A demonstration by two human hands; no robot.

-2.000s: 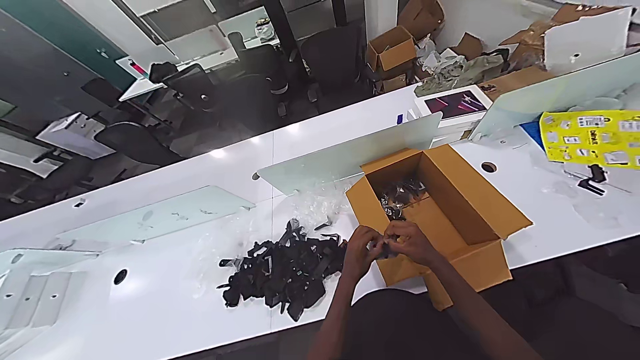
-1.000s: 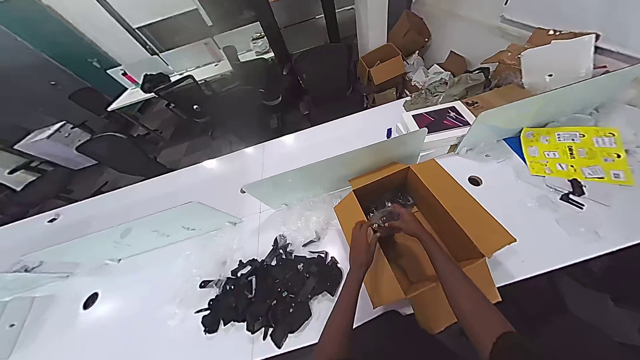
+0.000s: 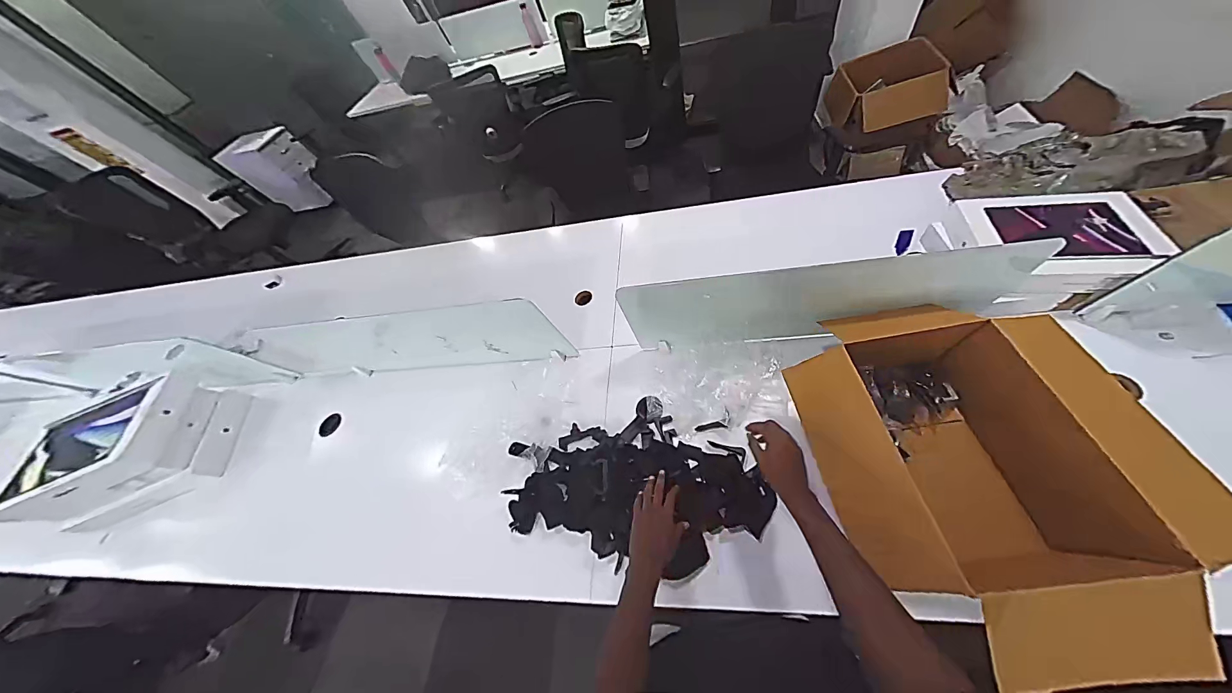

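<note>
A pile of small black parts (image 3: 597, 481), too jumbled to name, lies on the white desk (image 3: 462, 539). My left hand (image 3: 656, 525) rests on the pile's near side, its fingers spread a little over the parts. At the pile's right edge is my right hand (image 3: 780, 462), with thumb and fingertips close together; whether it pinches something small cannot be told. Crumpled clear plastic wrap (image 3: 712, 380) lies behind the pile. To the right stands an open cardboard box (image 3: 991, 481), with several dark parts in clear wrap (image 3: 910, 395) in its far left corner.
A frosted glass divider (image 3: 828, 289) runs behind the wrap, and another divider (image 3: 414, 337) stands left of it. A boxed item with a dark picture (image 3: 1068, 229) lies at the back right. Stacked white boxes (image 3: 164, 433) stand at the left. One box flap (image 3: 1102, 626) hangs over the desk's front edge.
Both hands were together over the cardboard box; now they are apart at the black pile to its left. The view has swung left.
</note>
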